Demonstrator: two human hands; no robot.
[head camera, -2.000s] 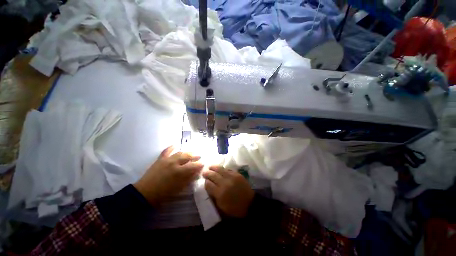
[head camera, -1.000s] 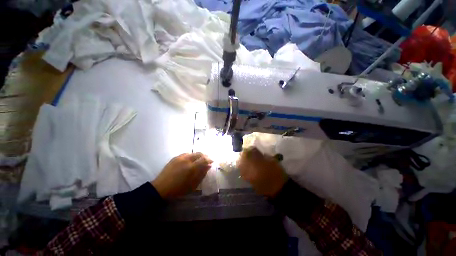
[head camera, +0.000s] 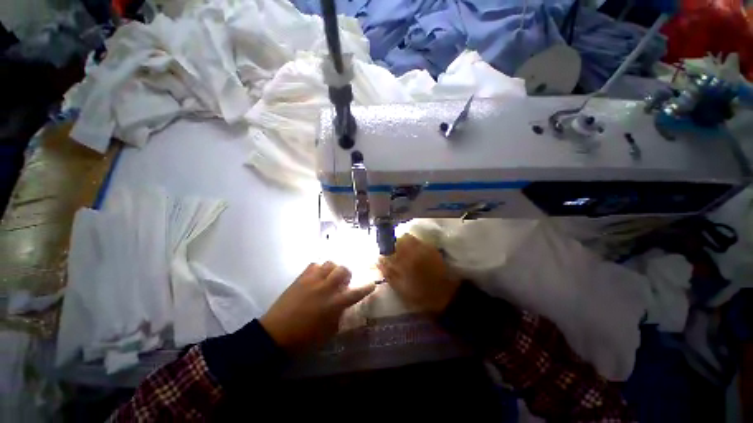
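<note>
The white sewing machine (head camera: 487, 144) has a blue stripe and dark panel. Its presser foot and needle area is lost in bright glare. My left hand (head camera: 312, 304) is just left of and below the needle area, with fingers bent and a fingertip reaching towards my right hand. My right hand (head camera: 417, 277) is right beside it, fingers closed at the cloth below the machine head. White cloth (head camera: 565, 293) lies bunched under and right of the machine arm. A small pale piece of cloth (head camera: 357, 314) shows below my fingers. Glare partly hides the fingertips and cloth edges.
A fanned stack of white strips (head camera: 124, 273) lies left on the pale table (head camera: 165, 165). A rumpled white heap (head camera: 182, 62) is behind. A blue cloth heap (head camera: 462, 33) is farther back. Dark loop handles (head camera: 714, 240) lie at far right. Brown plastic-wrapped surface (head camera: 49, 190) is at left.
The white strip hanging towards me between my hands is no longer seen there. My right hand moved up and right, then closer to my left hand again. The camera view has shifted a little.
</note>
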